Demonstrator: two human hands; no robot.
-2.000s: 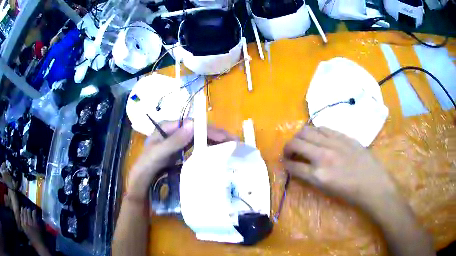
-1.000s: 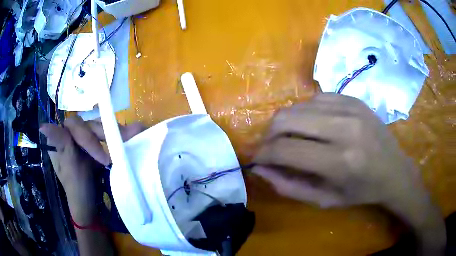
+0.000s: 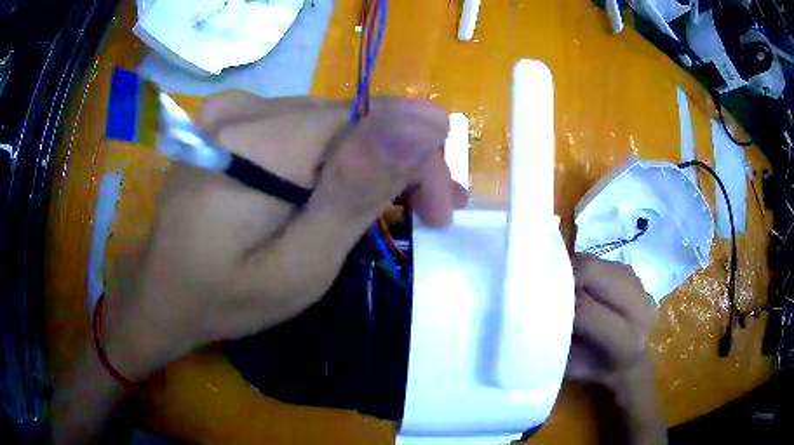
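Observation:
A white camera body housing [image 3: 461,304] with a white antenna [image 3: 532,139] stands tilted in front of me, its black inner part [image 3: 348,330] facing left. My left hand [image 3: 287,182] lies over the black part, fingertips at the housing's upper edge. It grips a black cord [image 3: 265,181] with a silvery, blue-tipped flat end. Blue and brown wires [image 3: 370,52] run up behind this hand and show again inside the black part. My right hand [image 3: 609,322] is at the housing's right side, fingers curled; its fingertips are partly hidden and what they hold cannot be told.
A white base cover [image 3: 670,217] with thin wires and a dark cable [image 3: 731,235] lies at right on the orange bench. Another white cover [image 3: 218,26] lies at upper left. Pale strips are on the bench. White parts and dark cables are at upper right.
The housing has turned so its side and antenna face me and its black interior shows left. My left hand has come across over it. My right hand has moved down beside its right side.

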